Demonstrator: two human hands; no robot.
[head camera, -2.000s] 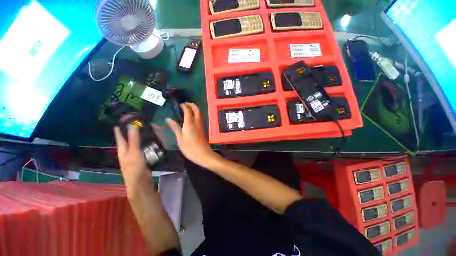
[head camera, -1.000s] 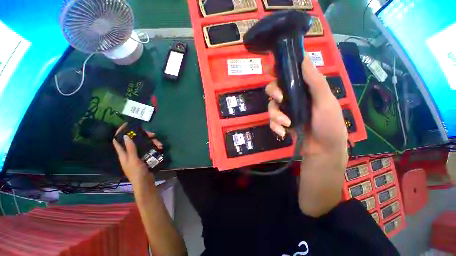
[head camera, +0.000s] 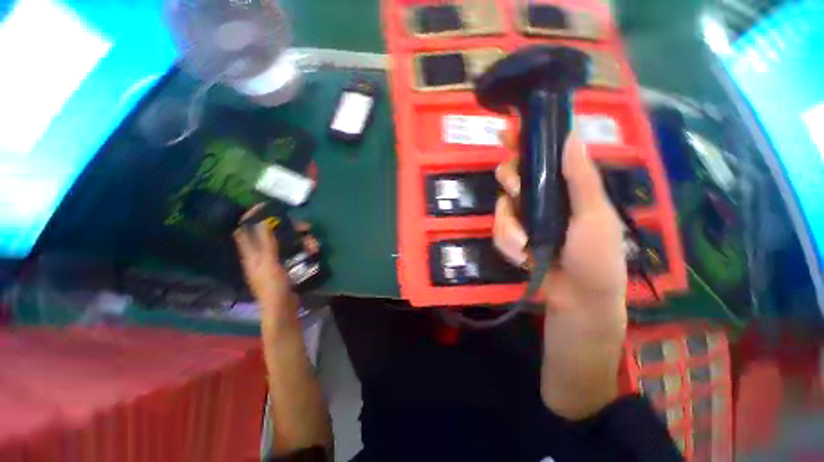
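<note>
My right hand (head camera: 574, 212) is shut on the black barcode scanner (head camera: 545, 144), held upright above the red phone tray (head camera: 414, 226). Its thick head is at the top and its cord hangs below. My left hand (head camera: 271, 248) holds a black-backed keypad phone (head camera: 287, 236) at the bench's front edge, left of the tray. The tray has gold-fronted phones (head camera: 443, 69) in its upper pockets, paper label sheets (head camera: 472, 129) in the middle row and black-backed phones (head camera: 465, 194) below. My right hand and the scanner hide part of the right column. The view is blurred.
A small black device with a white face (head camera: 352, 110) lies left of the tray, near a desk fan (head camera: 233, 36). A white label piece (head camera: 285, 184) lies on the green-lettered mat (head camera: 212, 176). Stacked red trays (head camera: 126, 388) stand lower left, another filled tray (head camera: 678, 336) lower right. Monitors flank the bench.
Since two seconds ago, my right hand has taken hold of the scanner and raised it over the tray. My left hand still holds the phone. Over the last second the camera view has shifted and blurred.
</note>
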